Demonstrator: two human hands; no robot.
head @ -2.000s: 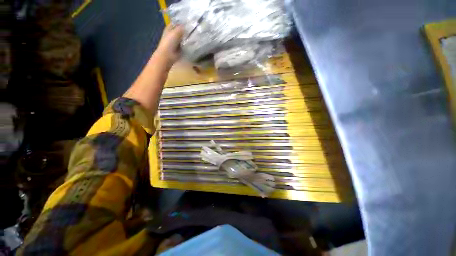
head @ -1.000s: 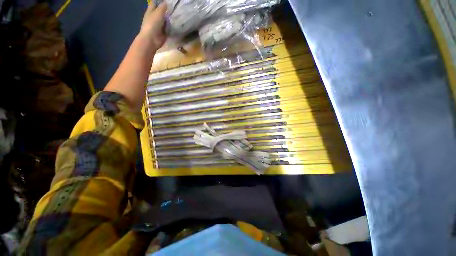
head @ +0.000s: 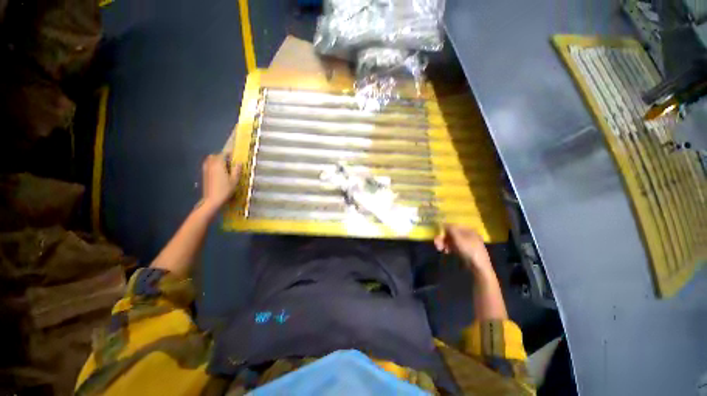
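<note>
The yellow zipper template [head: 469, 186] lies in front of me, its long parallel slots looking whitish and grey. A pale zipper bundle [head: 368, 197] lies on its lower middle, washed out by glare. My left hand [head: 220, 179] is at the template's left edge, fingers against it. My right hand [head: 461, 241] is at its near edge towards the right, fingers curled on the rim. The clear zipper bag [head: 380, 31] full of pale strips lies at the template's far edge, partly over it.
A grey metal table [head: 558, 193] is at the right. A second yellow template [head: 647, 201] lies on it, beside machine parts [head: 670, 89]. Brown fabric [head: 54, 255] is piled at the left. Tan cardboard [head: 298, 60] shows behind the template. The dark floor has yellow lines.
My left hand has left the bag and come down to the template's left edge. My right hand has come into view at the near edge. The bag sits farther away, and the view has shifted.
</note>
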